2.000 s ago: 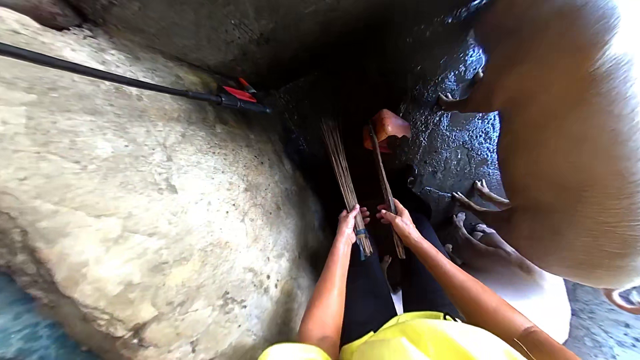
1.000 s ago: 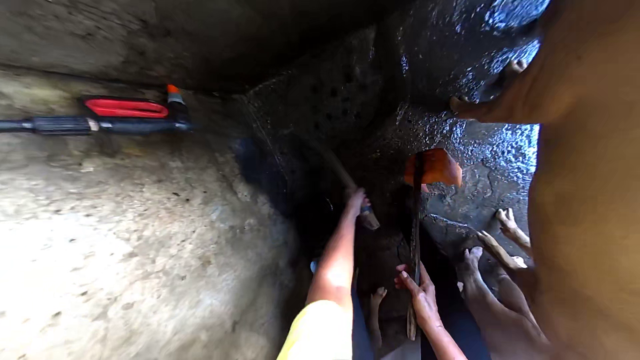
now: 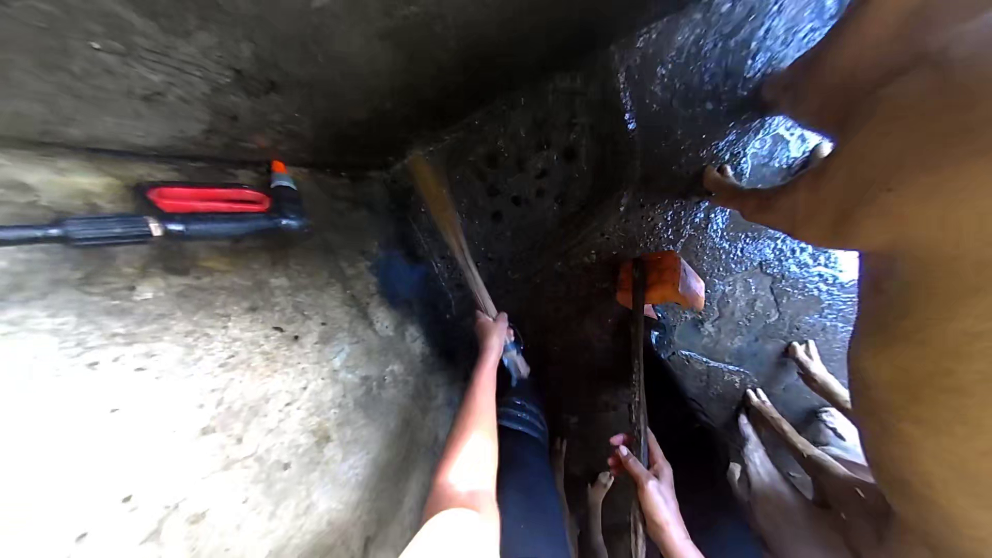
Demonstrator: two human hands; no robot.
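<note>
My left hand (image 3: 493, 335) is closed around the bound lower part of a stick broom (image 3: 465, 260), whose blurred bristle end reaches up over the dark wet floor. In my right hand (image 3: 647, 480) is a long dark wooden handle (image 3: 638, 364), held low with the fingers partly curled around it. At the handle's far end sits an orange plastic scoop (image 3: 663, 280), resting at or just above the floor. The handle and scoop look joined, as a long-handled dustpan.
Several pigs stand or lie at the right, a large one (image 3: 930, 310) close by. A pressure-washer gun (image 3: 209, 225) with a red handle lies on the concrete ledge (image 3: 232, 387) at the left. The floor (image 3: 542, 194) is wet, with dark holes near the wall.
The broom in my left hand has moved away from my right hand, toward the wall corner. My right hand still holds the scoop's handle. The view has shifted markedly.
</note>
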